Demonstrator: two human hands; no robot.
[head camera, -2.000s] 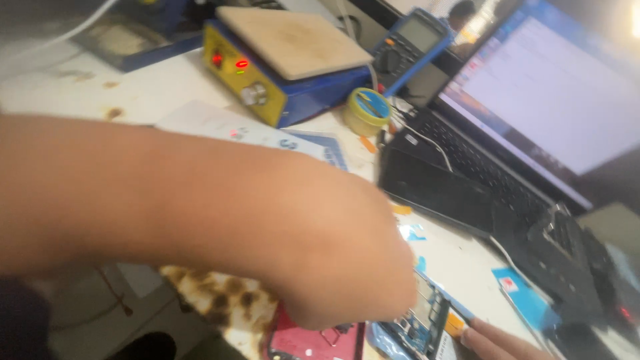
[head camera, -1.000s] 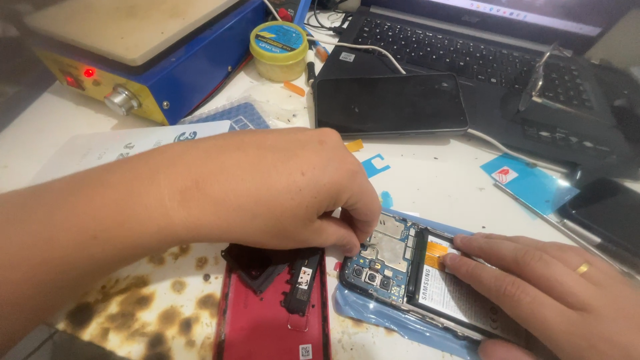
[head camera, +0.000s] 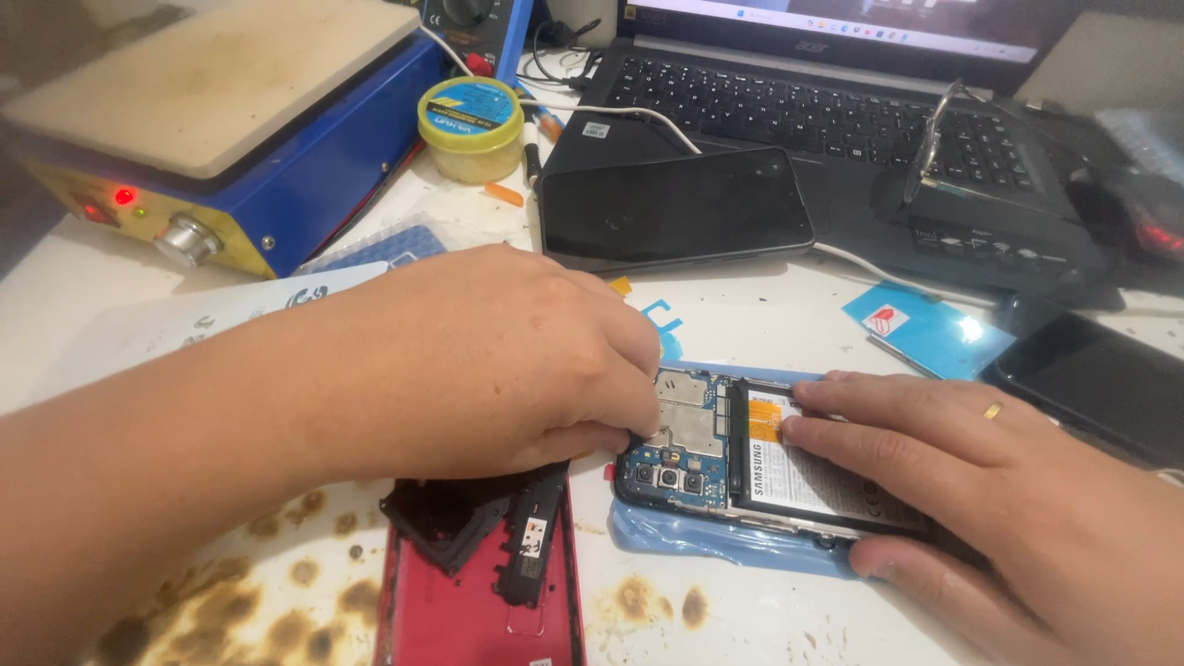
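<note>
An opened Samsung smartphone (head camera: 689, 430) lies face down on a blue sheet (head camera: 684, 541), its circuit board, metal shields, three camera modules and battery (head camera: 814, 462) exposed. My right hand (head camera: 962, 490) steadies it, fingers on the battery and thumb at the near edge. At the phone's left end, my left hand (head camera: 536, 370) bends its fingers down over the board's edge; its fingertips are partly hidden, and whether they pinch anything cannot be told. Below my left hand lies a red phone back cover (head camera: 444, 610) with a black plastic part (head camera: 527, 555) and a dark angular piece (head camera: 449, 527) on it.
A blue and yellow heating plate unit (head camera: 324, 176) stands at the back left, beside a yellow-lidded tub (head camera: 470, 129). A black phone (head camera: 675, 208) leans by an Acer laptop (head camera: 740, 120) holding eyeglasses (head camera: 925, 148). Another dark phone (head camera: 1101, 379) and a blue film piece (head camera: 925, 328) lie right.
The view has swung strongly since two seconds ago. Over the last second, both hands have stayed at the opened phone, with no plain change in what they touch.
</note>
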